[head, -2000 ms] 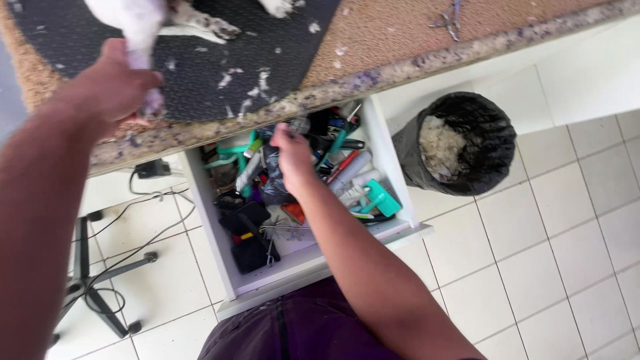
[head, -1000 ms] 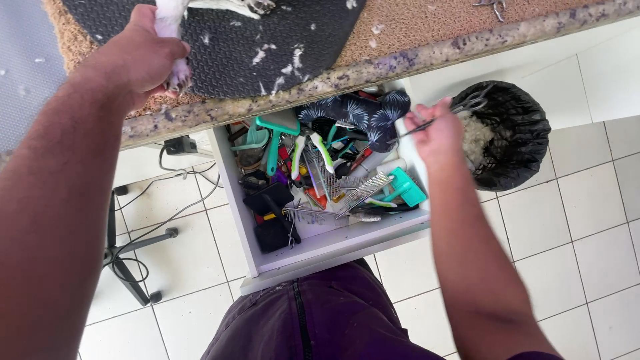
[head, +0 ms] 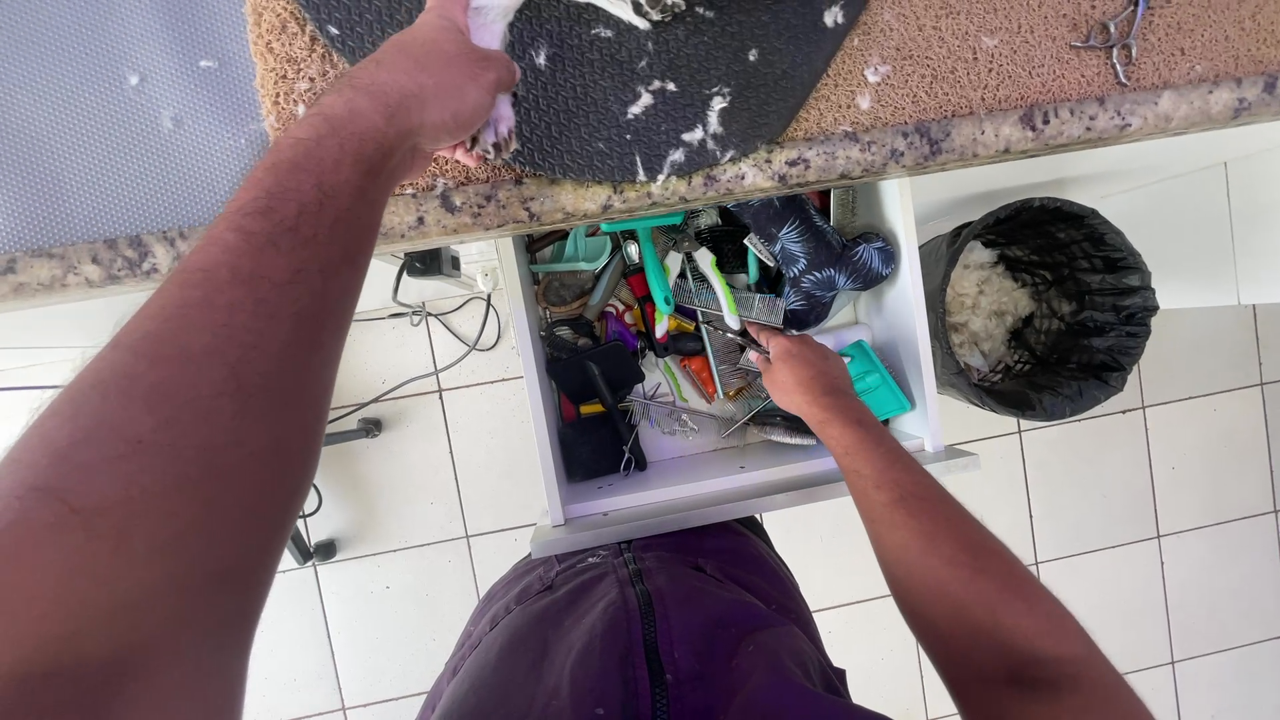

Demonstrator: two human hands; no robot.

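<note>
My left hand (head: 440, 85) is closed around the white-furred leg (head: 490, 30) of an animal, probably a dog, at the counter edge; the paw (head: 494, 130) shows below my fingers. Down in the open drawer (head: 740, 465), my right hand (head: 803, 375) holds a slim dark metal tool, mostly hidden, over the grooming combs. Around it lie a metal comb (head: 728, 300), a teal-handled tool (head: 655, 270), a green-and-white-handled tool (head: 716, 285), a teal slicker brush (head: 873, 380), an orange item (head: 698, 377) and a dark leaf-patterned cloth item (head: 815, 262).
A black rubber mat (head: 600, 100) with fur tufts lies on the granite-edged counter (head: 900, 145). Thinning or cutting shears (head: 1115, 42) rest on the brown looped mat (head: 950, 50). Right of the drawer stands a black-lined bin (head: 1090, 300) holding fur. Cables (head: 430, 370) hang at the left.
My right hand was beside the bin with scissors one second ago and is now inside the drawer. The patterned cloth item sits at the drawer's back right. My left hand keeps its hold on the leg.
</note>
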